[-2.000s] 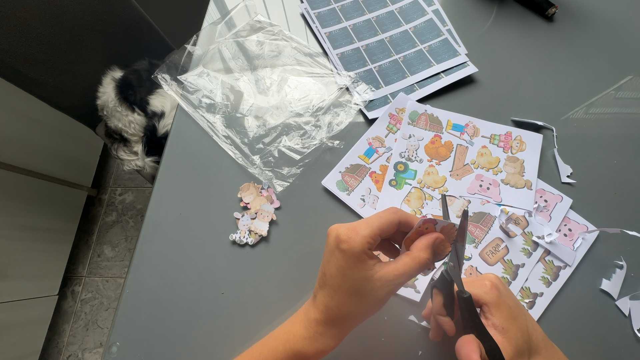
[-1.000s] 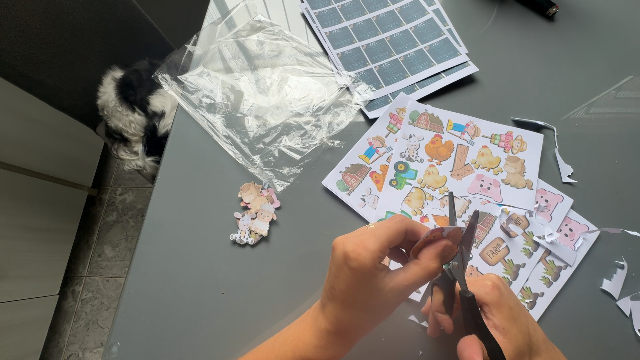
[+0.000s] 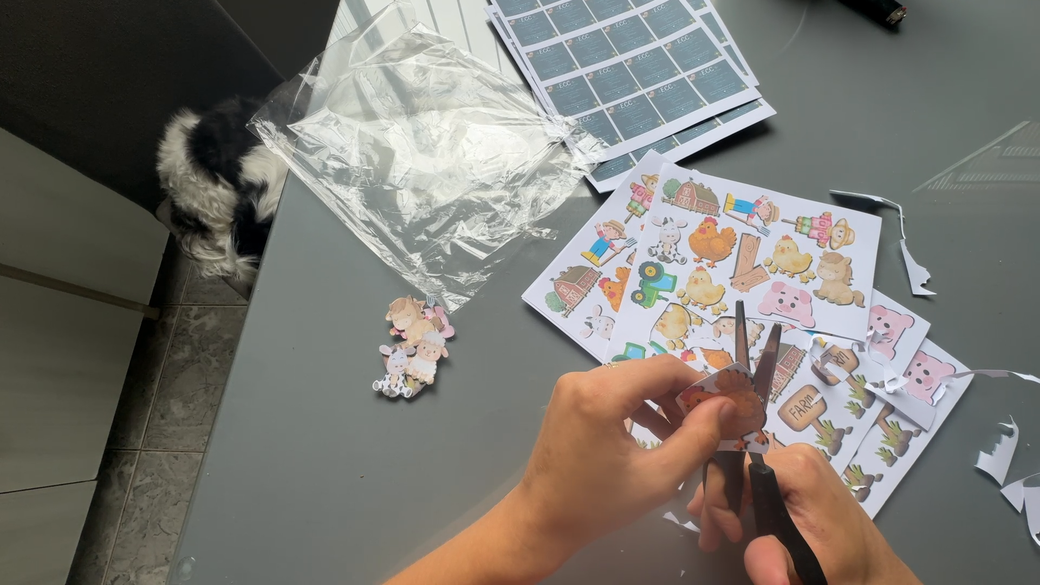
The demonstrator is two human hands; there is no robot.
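Note:
My left hand (image 3: 626, 431) pinches a small paper cutout of an orange-brown hen (image 3: 731, 402) between thumb and fingers. My right hand (image 3: 800, 508) grips black-handled scissors (image 3: 764, 374), whose parted blades point up the view beside the hen's right edge. Beneath and beyond both hands lie overlapping printed sheets of farm pictures (image 3: 829, 313), some partly cut. Left of my hands, a little pile of finished-edge animal cutouts (image 3: 414, 349) rests on the grey table (image 3: 325, 487); a horse, a sheep and a cow show in it.
A crumpled clear plastic bag (image 3: 431, 154) lies at upper left beside stacked sheets of dark printed cards (image 3: 626, 73). Curled paper scraps (image 3: 998, 451) lie at right. A dark cylindrical object (image 3: 877, 10) is at the top. A black-and-white dog (image 3: 215, 187) is by the table's left edge.
The hen cutout in my left hand has turned so that its printed face now shows more fully. Both hands stay in nearly the same place.

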